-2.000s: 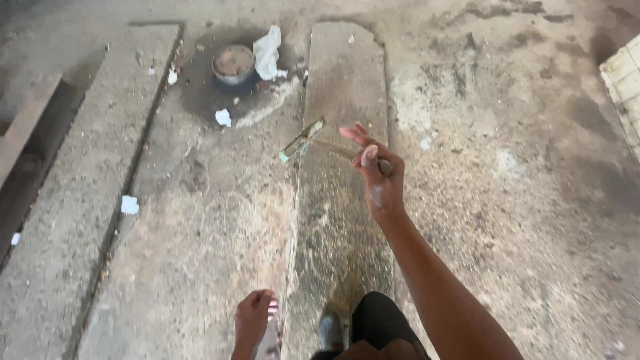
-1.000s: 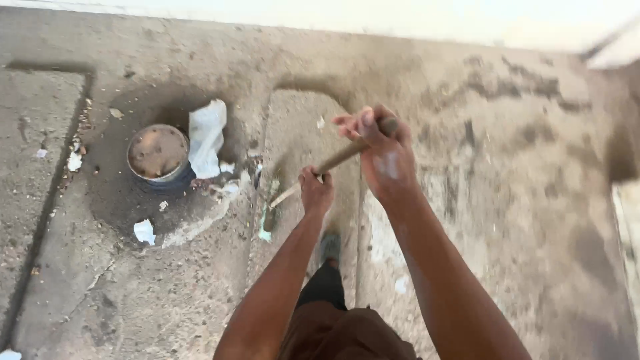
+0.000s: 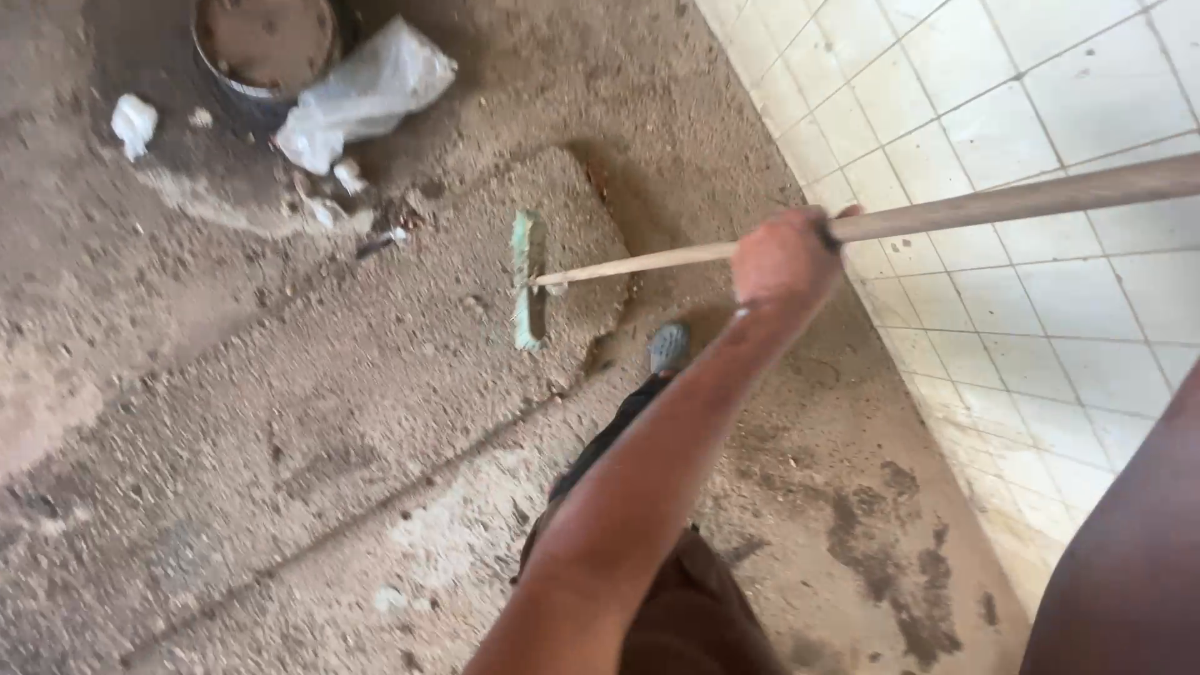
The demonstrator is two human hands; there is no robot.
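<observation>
My left hand (image 3: 786, 255) is closed around the long wooden handle of a push broom (image 3: 656, 260). The handle runs from the broom head up past the hand and out of view at the right edge. At its lower end the narrow broom head (image 3: 528, 281), with pale green bristles, lies on the raised concrete slab (image 3: 450, 347). Of my right arm (image 3: 1116, 544) only a part shows at the lower right; the right hand is outside the frame.
A round metal container (image 3: 266, 47) stands at the upper left beside a crumpled plastic bag (image 3: 370, 94) and white scraps (image 3: 134, 124). A white tiled wall (image 3: 1022, 234) rises at the right. My shoe (image 3: 668, 347) is beside the slab's edge.
The view has turned strongly towards the tiled wall. The right hand, on the handle a second ago, has gone out of frame. The left hand, off the broom two seconds ago, now grips it.
</observation>
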